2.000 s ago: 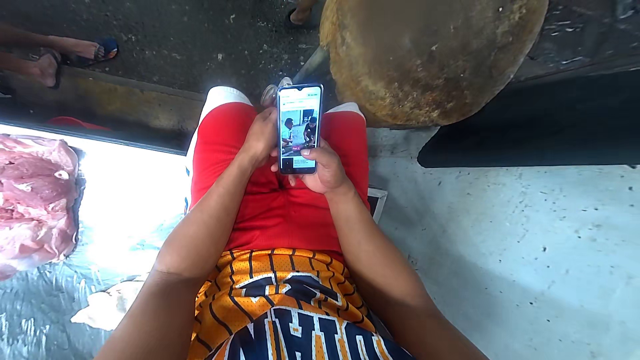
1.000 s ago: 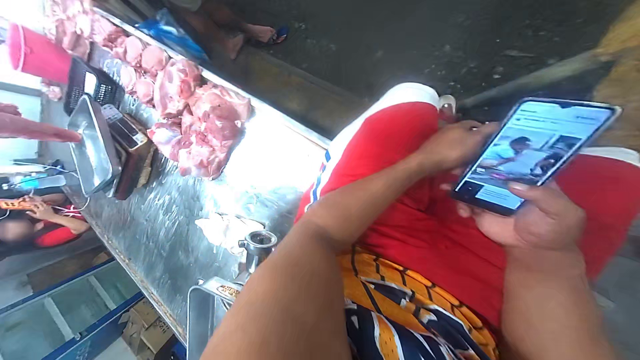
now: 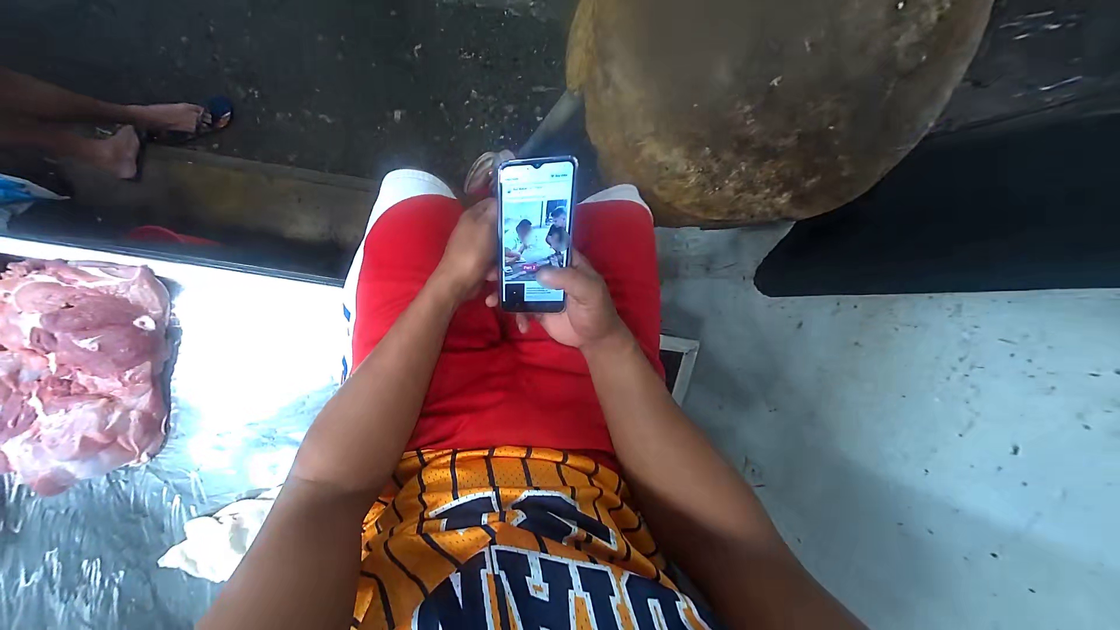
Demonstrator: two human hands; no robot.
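A smartphone [image 3: 536, 236] with a lit screen stands over my lap, between the thighs of my red shorts [image 3: 516, 376]. My right hand [image 3: 582, 302] holds it from the lower right, thumb over the lower part of the screen and some fingers under the bottom edge. On the phone's left side is my left hand [image 3: 475, 245], partly behind the phone; its fingers are mostly hidden, so its hold on the phone cannot be told. The screen shows a picture and some writing.
Raw meat [image 3: 83, 367] lies on a metal table [image 3: 236, 376] at the left, near a white cloth or plastic [image 3: 219, 538]. A large round worn block or stool top [image 3: 770, 105] stands ahead on the right. Another person's feet [image 3: 166, 122] are at the upper left.
The view has swung back from the left, where it showed more meat, trays and another person one second ago. The phone stays in my hands throughout.
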